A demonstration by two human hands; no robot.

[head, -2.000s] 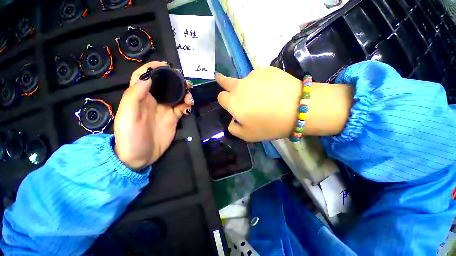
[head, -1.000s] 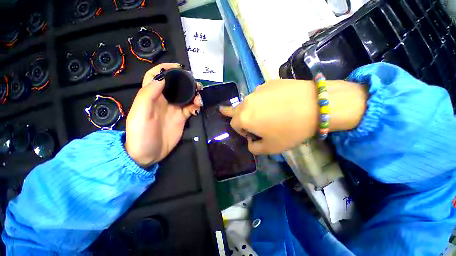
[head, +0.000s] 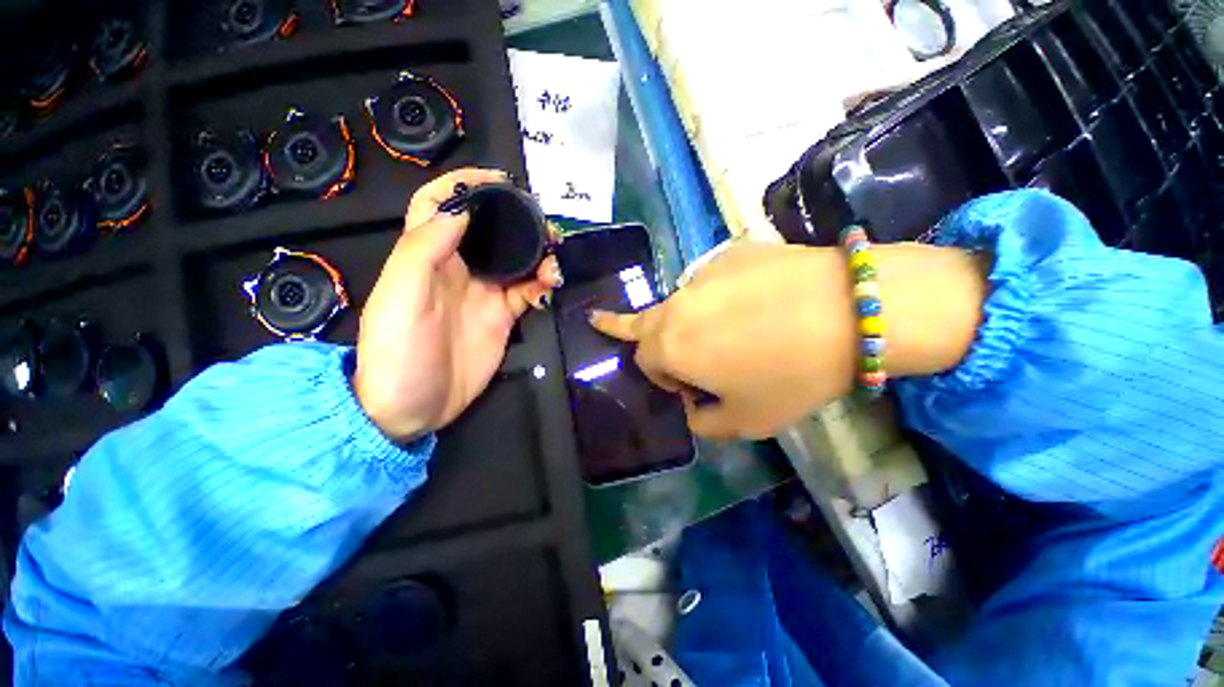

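Observation:
My left hand holds a round black unit with a dark glossy face, pinched between thumb and fingers above the foam tray. My right hand is over a smartphone, with its index finger extended onto or just above the dark screen; I cannot tell if it touches. The other right fingers are curled, and nothing shows in them. The smartphone lies between the foam tray and the white board. Black units with orange edges, such as one disc unit, sit in the tray cells.
A paper label lies beyond the phone. A shiny black blister tray is at the right, beside a white board with a blue strip. A dark ring lies at the board's far end. Plain dark discs sit in left tray cells.
My right index finger has come down from beyond the phone to over its screen. My left hand still holds the black unit. The whole view has shifted slightly.

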